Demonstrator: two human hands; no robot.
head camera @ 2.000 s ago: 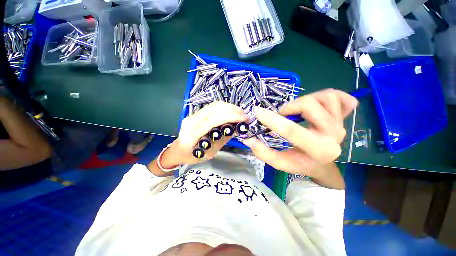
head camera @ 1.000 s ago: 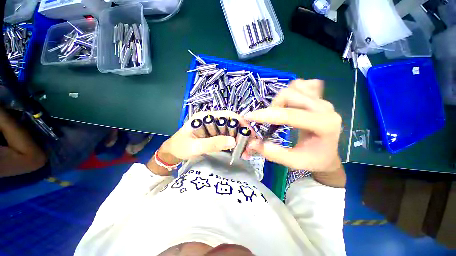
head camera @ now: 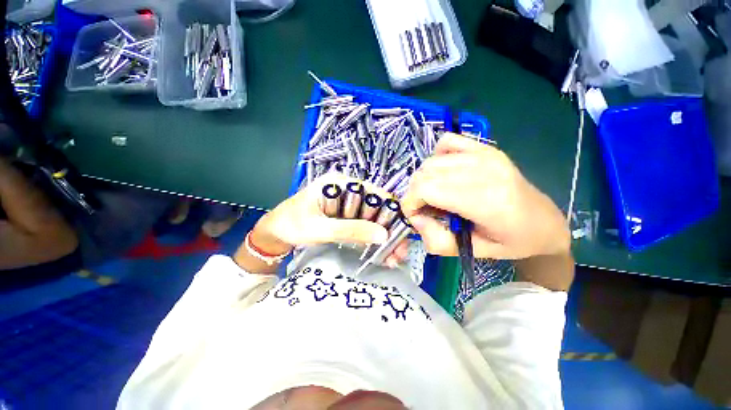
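Note:
My left hand (head camera: 308,222) holds a row of several silver cylindrical parts (head camera: 353,202), their dark-ringed round ends up. One more part (head camera: 390,245) slants at the right end of the row, its thin end pointing down-left. My right hand (head camera: 481,196) is closed around a slim dark tool with a blue section (head camera: 460,232), and its fingertips are at the slanted part's upper end, which they hide. Both hands are over the front of a blue tray (head camera: 308,136) heaped with loose silver parts (head camera: 373,140).
A white-lined clear box (head camera: 393,60) with a short row of parts stands beyond the tray. Clear tubs of parts (head camera: 200,102) are at the back left. A flat blue tray (head camera: 661,172), a black pouch (head camera: 521,40) and clear bags (head camera: 625,40) are at right. Another person's arm (head camera: 36,212) is at far left.
The right hand has turned inward, and the dark tool now points down from it. The rightmost part now slants more. The view has shifted slightly.

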